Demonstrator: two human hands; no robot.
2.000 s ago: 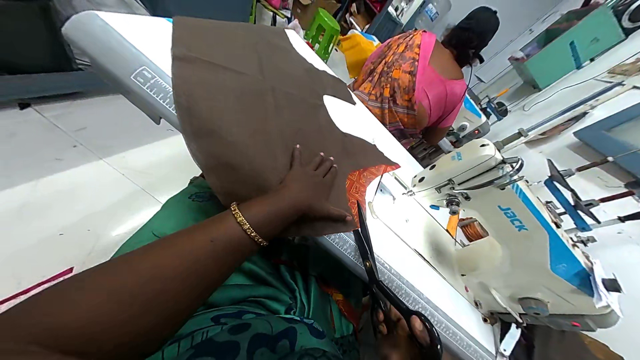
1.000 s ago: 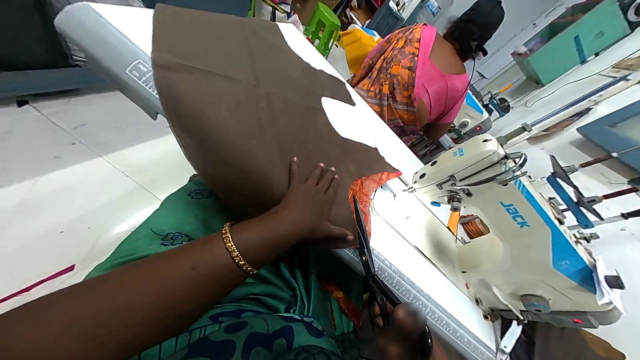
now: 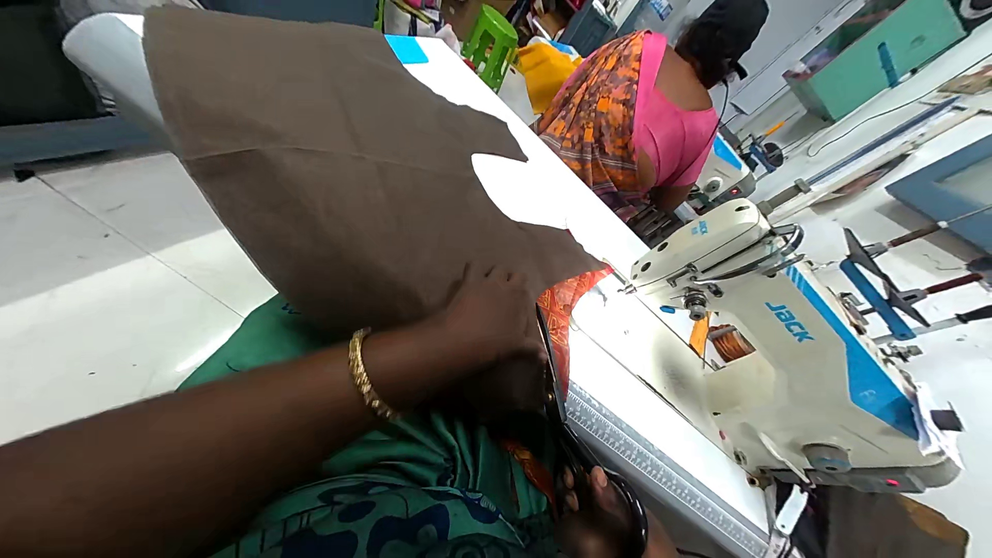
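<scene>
A large brown fabric piece (image 3: pixel 333 155) with a curved cut edge lies over the white sewing table (image 3: pixel 457 74) and hangs past its near side. Orange patterned fabric (image 3: pixel 564 310) shows beneath its right end. My left hand (image 3: pixel 492 318), a gold bracelet at its wrist, rests on the brown fabric close to that end; its fingertips are bent and partly hard to see. At the bottom, my right hand (image 3: pixel 601 515) grips the handles of black fabric scissors (image 3: pixel 564 426). Their blades lie along the orange fabric, beside my left hand, the lower parts in shadow.
Right of the fabric stands a white and blue Jack sewing machine (image 3: pixel 775 333). A measuring scale (image 3: pixel 659 465) runs along the table's near edge. Beyond the table a person (image 3: pixel 659 116) sits at another machine, near a green plastic stool (image 3: pixel 490 46). Tiled floor (image 3: pixel 116 271) lies at left.
The brown fabric has shifted, with its right end now nearer the machine. My left hand's fingers have drawn in from their spread pose, and the scissors stand more upright.
</scene>
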